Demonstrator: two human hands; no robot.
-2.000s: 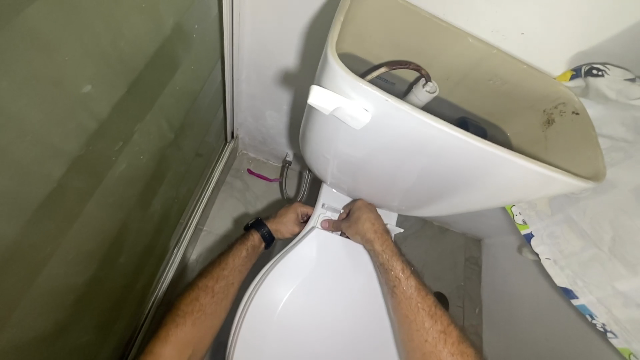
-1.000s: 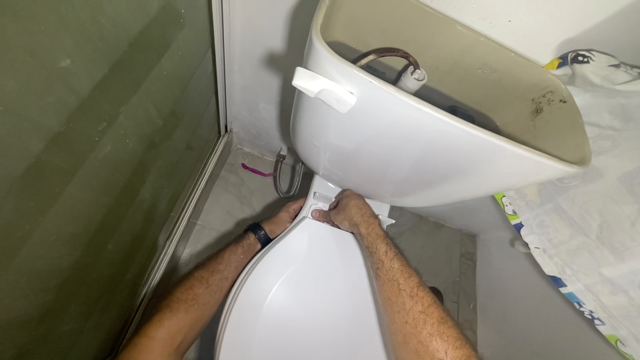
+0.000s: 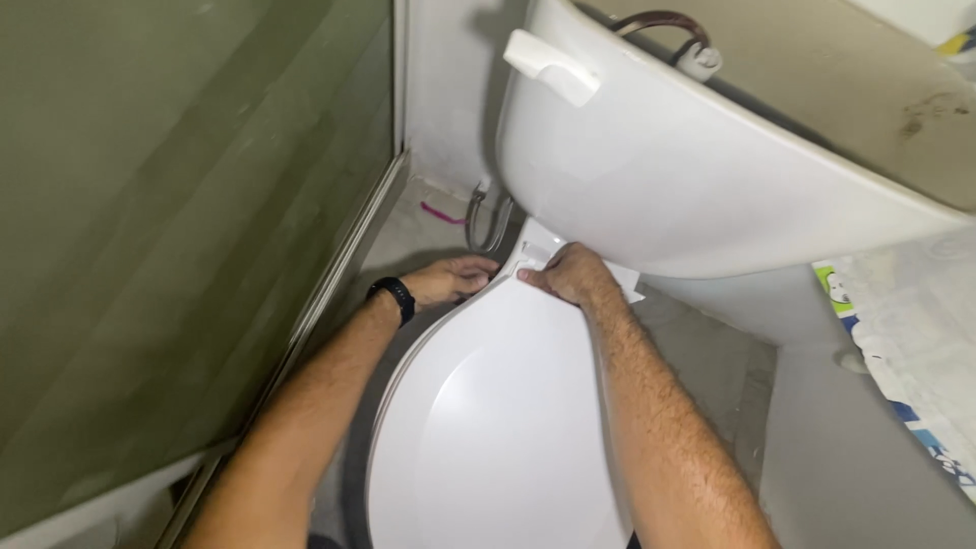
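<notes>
A white toilet lid (image 3: pixel 496 412) lies closed over the bowl, its narrow end towards the white ceramic cistern (image 3: pixel 686 175). My left hand (image 3: pixel 451 280), with a black band on the wrist, is at the left edge of the hinge end, fingers extended and partly bent; its fingertips are near the rim's underside. My right hand (image 3: pixel 572 276) rests on the hinge area (image 3: pixel 540 242), thumb on the lid's top; its other fingers are hidden behind the hand. The cistern has no cover on, and a dark curved tube with a white fitting (image 3: pixel 698 61) shows inside. A white flush lever (image 3: pixel 553 67) juts from its front.
A greenish glass shower panel (image 3: pixel 191 191) with a metal track (image 3: pixel 328 282) runs along the left. A flexible supply hose (image 3: pixel 488 221) and a pink strip (image 3: pixel 442 213) are at the floor near the wall. A patterned shower curtain (image 3: pixel 915 343) hangs at the right.
My left hand's fingers have come away from the hinge side and now show extended beside it. My right hand stays on the hinge area. The view has shifted closer.
</notes>
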